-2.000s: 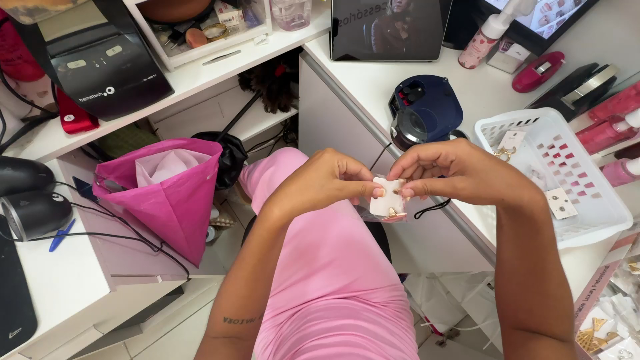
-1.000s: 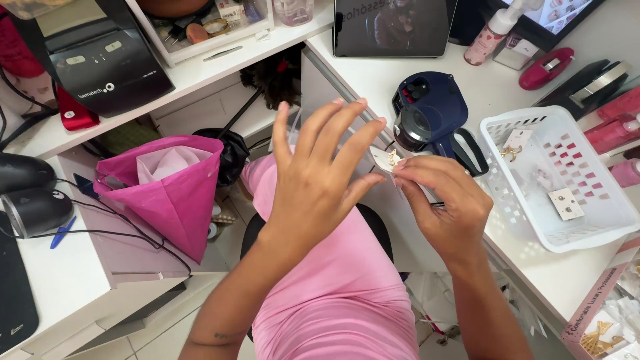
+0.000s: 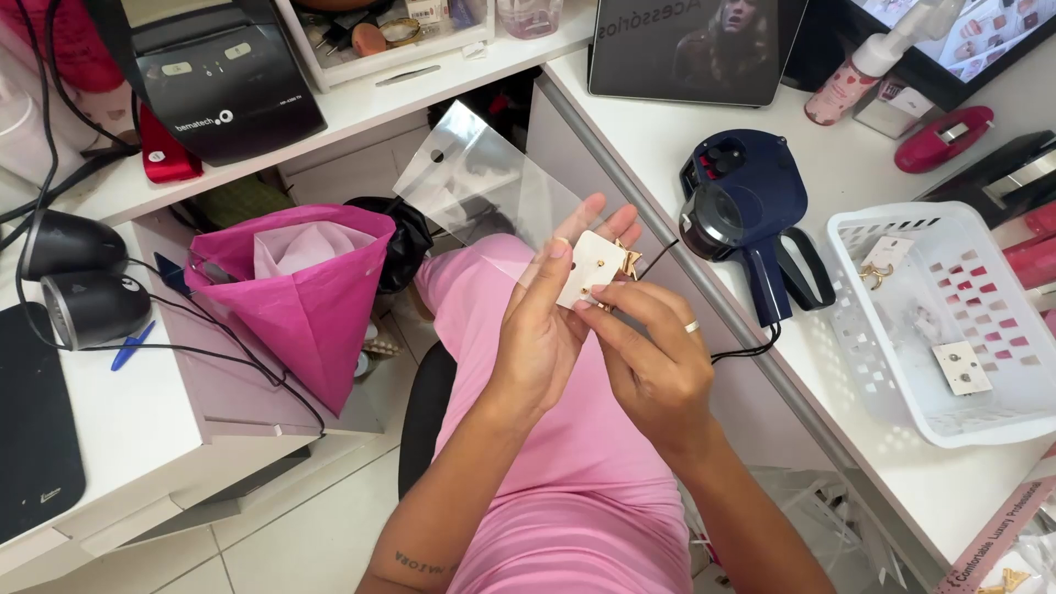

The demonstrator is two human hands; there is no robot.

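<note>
A white earring card [image 3: 591, 268] is held above my lap, its back with gold earring fastenings facing up and part of a gold earring [image 3: 629, 260] showing past its edge. My left hand [image 3: 540, 330] grips the card with the thumb and also holds a clear plastic bag [image 3: 495, 177] that sticks out beyond the fingers. With thumb and forefinger, my right hand [image 3: 656, 351] pinches the card's lower edge near one fastening. A dark blue price labeller [image 3: 747, 206] lies on the counter to the right of my hands.
A white plastic basket [image 3: 858, 330] holds earring cards at the right. On the left are a pink bag [image 3: 313, 305], a blue pen [image 3: 132, 346], cables and a black printer [image 3: 227, 91]. A tablet [image 3: 689, 49] stands at the back. Tweezers [image 3: 407, 75] lie on the shelf.
My left hand, spread and holding nothing a second ago, now grips the card and a clear bag. The card has turned so its back shows. My right hand remains at the card.
</note>
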